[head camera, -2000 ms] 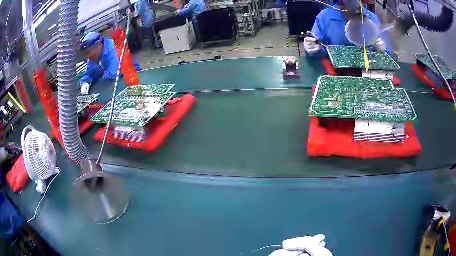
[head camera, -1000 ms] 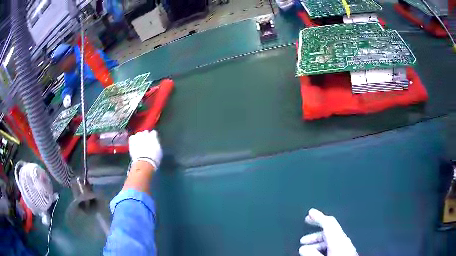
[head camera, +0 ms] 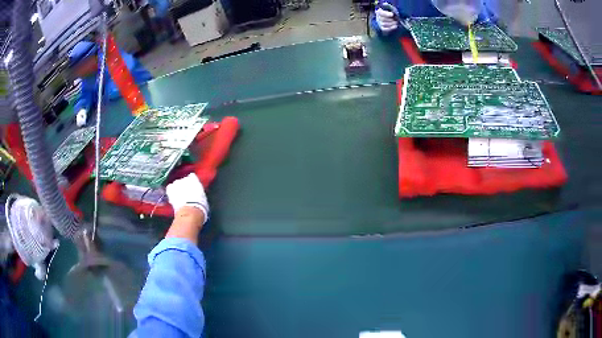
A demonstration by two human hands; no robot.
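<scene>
My left hand [head camera: 188, 195], in a white glove, is at the near right corner of the left red pad [head camera: 221, 148]. Its fingers are curled against the pad's edge; the fingertips are hidden. On this pad lies a green circuit board [head camera: 155, 142], slightly tilted, with a silvery heatsink [head camera: 145, 193] under its near edge. A thin pale strand shows beside the hand. Of my right hand [head camera: 381, 335] only a white sliver shows at the bottom edge; its fingers cannot be made out.
Another board [head camera: 475, 102] sits on a red pad [head camera: 449, 178] on the dark green belt [head camera: 303, 158], right. A grey ribbed hose [head camera: 39, 125] and clear hood [head camera: 102, 287] stand left, beside a white fan [head camera: 28, 228]. Workers in blue are across the belt. A black holder [head camera: 584, 307] is lower right.
My left arm has come into view and reached the left pad. My right hand, seen open a second ago, has dropped almost out of the picture. The camera view has turned and shifted.
</scene>
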